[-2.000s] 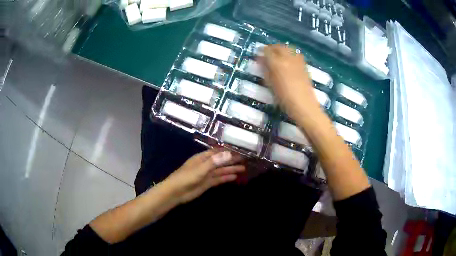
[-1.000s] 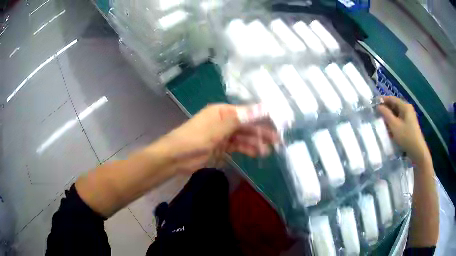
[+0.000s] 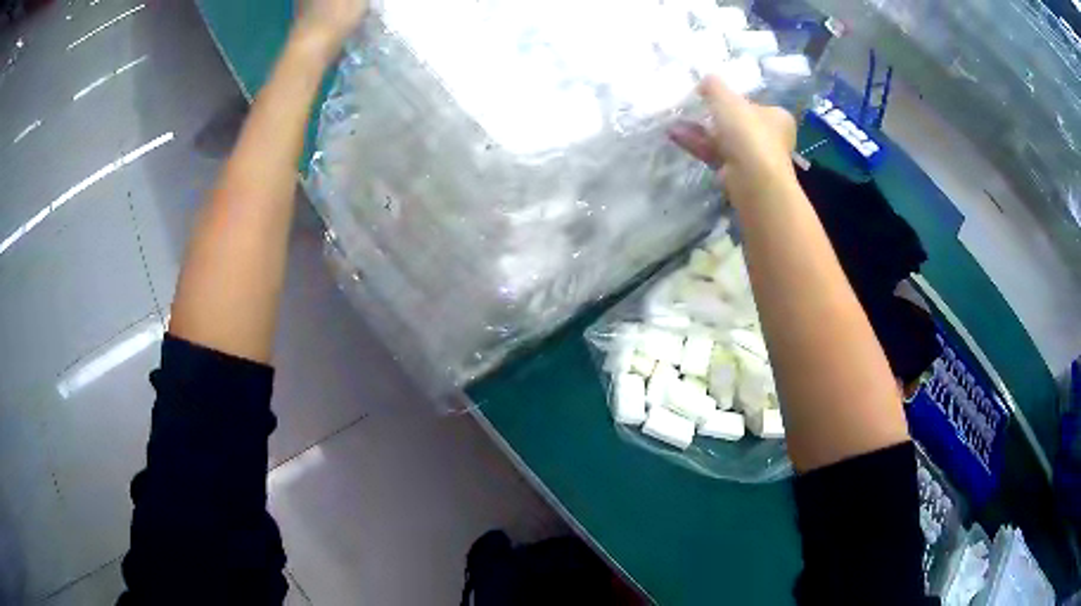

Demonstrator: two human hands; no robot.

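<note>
A tall stack of clear blister trays (image 3: 474, 225) stands on the green bench. A filled blister tray (image 3: 533, 83) lies on or just above its top, washed out by glare, with white pieces showing at its right side. My left hand (image 3: 332, 17) is at the tray's far left edge, small and blurred near the picture's top, so its grip is unclear. My right hand (image 3: 741, 124) is at the tray's right edge, with the edge between thumb and fingers. An open clear parts bag (image 3: 676, 391) of off-white blocks lies right of the stack, partly behind my right forearm.
A black cloth (image 3: 859, 237) lies right of my right forearm. A blue slotted tray (image 3: 966, 414) and another small blue tray (image 3: 848, 128) with white parts are at the bench's right side. Clear trays (image 3: 1008, 574) show at bottom right. The tiled floor (image 3: 344, 414) is left of the bench edge.
The filled tray has moved from the bench front to the stack at the left. Both hands have gone forward with it. The view has turned left, and the parts bag now shows.
</note>
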